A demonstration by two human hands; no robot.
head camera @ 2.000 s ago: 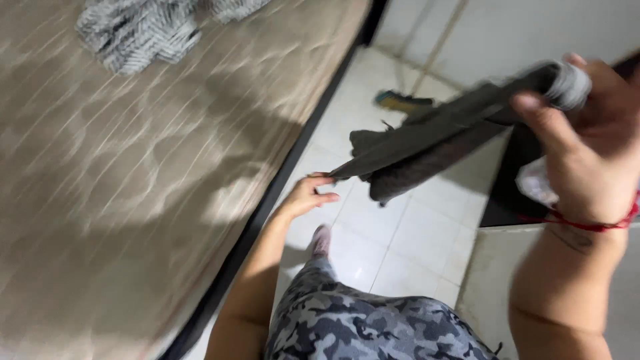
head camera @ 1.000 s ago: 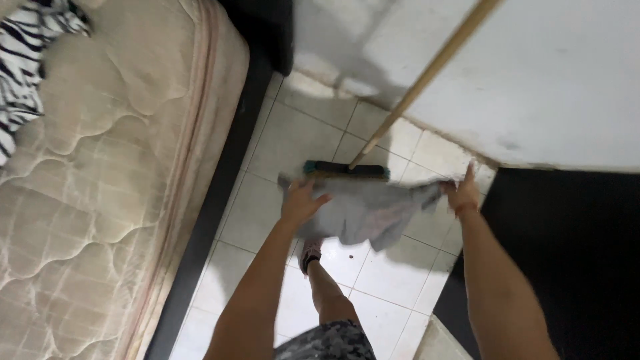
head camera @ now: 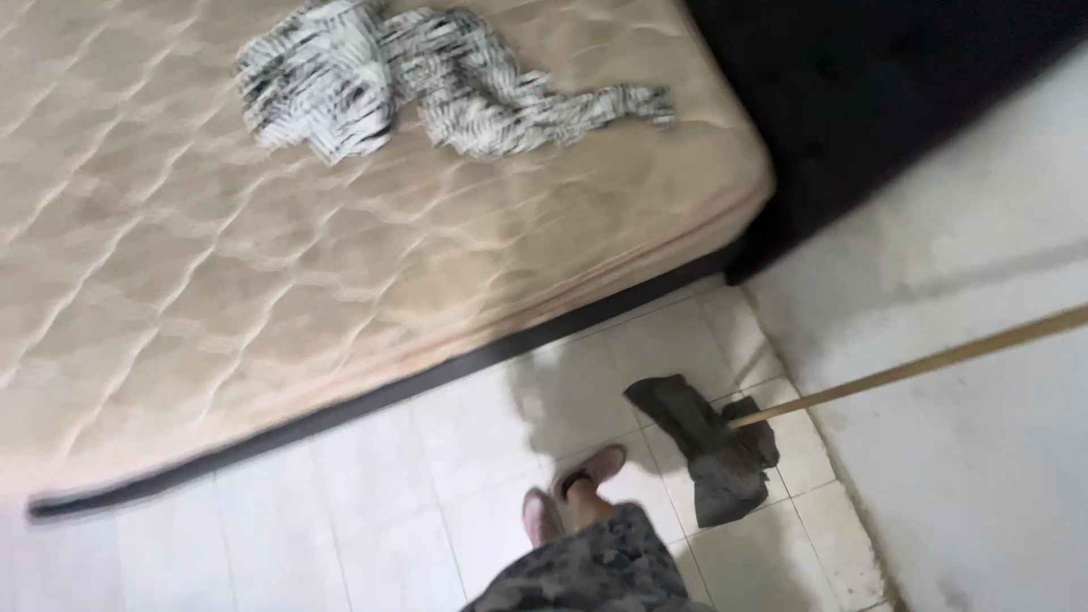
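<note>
Neither my left hand nor my right hand shows in the head view. On the white tiled floor lies a dark grey cloth [head camera: 710,455], spread in folds around the foot of a wooden pole [head camera: 909,374]. The pole slants off to the right edge of the view. Its head is hidden by the cloth. A crumpled black-and-white patterned cloth [head camera: 476,93] rests on the bare beige mattress [head camera: 280,246].
A dark bed frame [head camera: 382,395] edges the mattress, with a black headboard [head camera: 850,102] at the upper right. A white wall [head camera: 960,459] rises on the right. My feet in pink shoes [head camera: 595,467] stand on the tiles beside the cloth.
Both hands have left the view. The grey cloth, held between them before, now lies on the floor over where the pole's brush head showed. The view has turned strongly toward the bed.
</note>
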